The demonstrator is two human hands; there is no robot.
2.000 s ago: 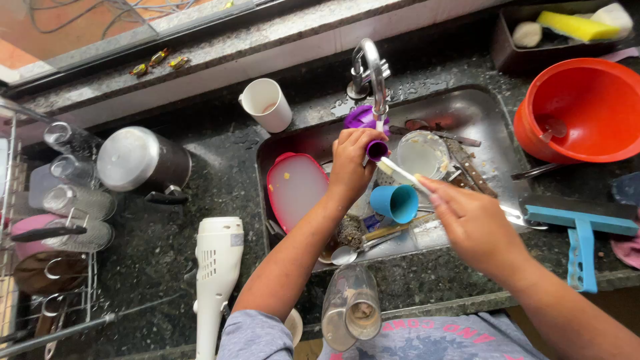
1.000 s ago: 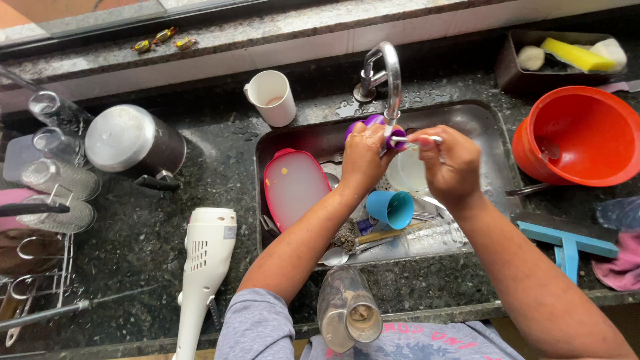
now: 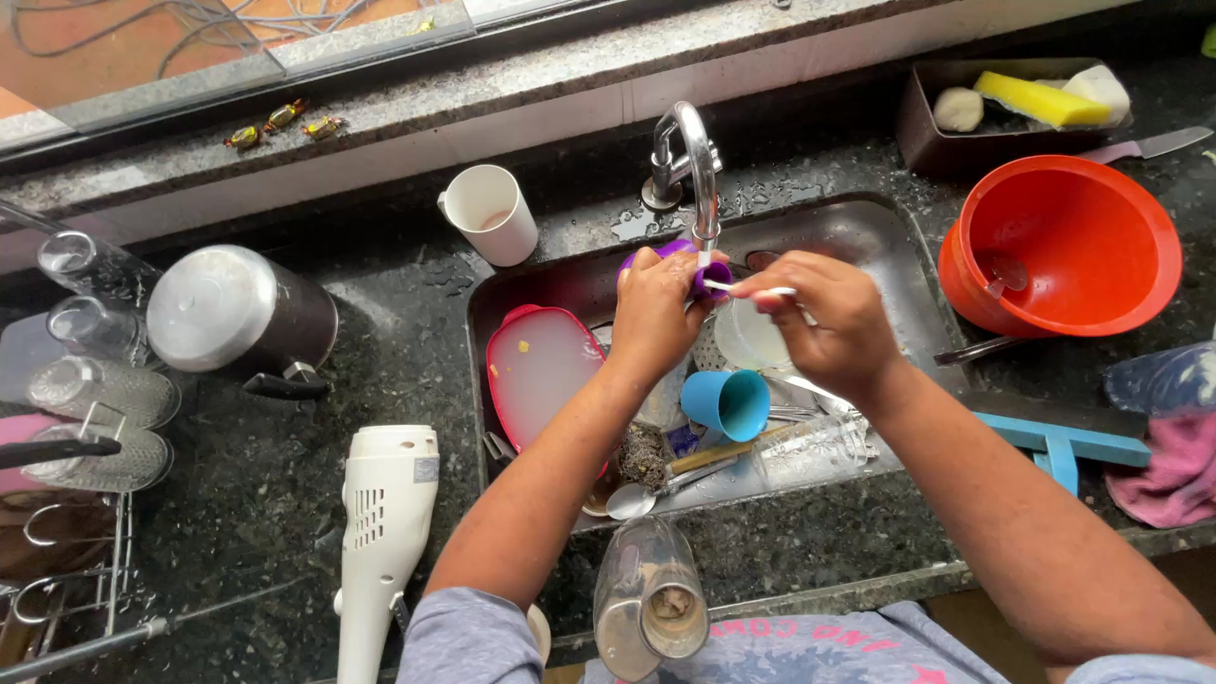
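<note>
Under the running chrome faucet (image 3: 701, 171), my left hand (image 3: 657, 309) grips a purple plastic piece (image 3: 712, 277) with a round opening. My right hand (image 3: 826, 318) pinches a thin white stick-like utensil (image 3: 760, 290), whose tip is at that opening; its end is too small to identify. Below my hands in the steel sink (image 3: 912, 285) lie a blue cup (image 3: 727, 404), a red-rimmed plastic container (image 3: 541, 370), a clear round dish (image 3: 750, 332), a steel wool scrubber (image 3: 643, 456), a spoon (image 3: 632, 501) and other cutlery.
A white mug (image 3: 491, 217) and a lidded pot (image 3: 242, 309) stand left of the faucet. A white hand blender body (image 3: 388, 532) lies on the counter. Cloudy glassware (image 3: 651, 598) is at the front edge. To the right are a red bowl (image 3: 1064, 247), a blue squeegee (image 3: 1054, 437) and a knife (image 3: 1159, 142).
Since two seconds ago, my right hand has moved up and closer to my left hand, bringing the white utensil to the purple piece. The purple piece is now held nearer the faucet's stream.
</note>
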